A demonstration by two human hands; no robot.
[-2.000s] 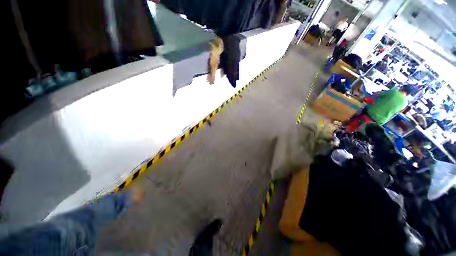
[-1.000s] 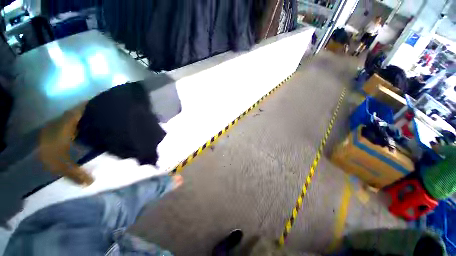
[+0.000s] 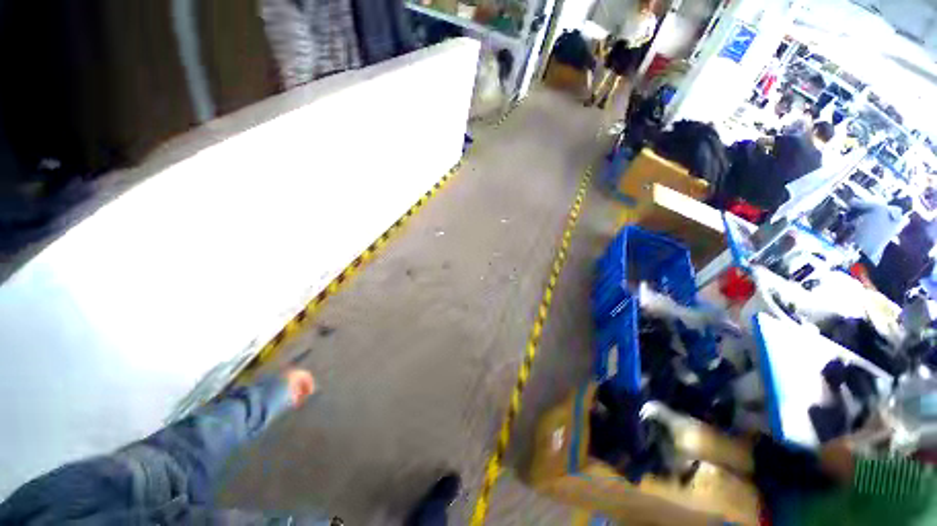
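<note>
My left hand is at lower left, small and blurred, at the end of a blue denim sleeve. It is over the grey aisle floor, beside the yellow-black tape along the white wall. Its fingers cannot be made out, and no held object can be seen. My right hand is out of the picture. A dark shoe tip shows at the bottom edge.
The low white wall runs along the left, with dark garments behind it. At right are a blue crate, cardboard boxes, worktables and a person in green. Another person stands at the aisle's far end.
The view has moved forward along the aisle. The blue crate is nearer, and the dark cloth on the wall top is out of view. My left hand remains low at the left.
</note>
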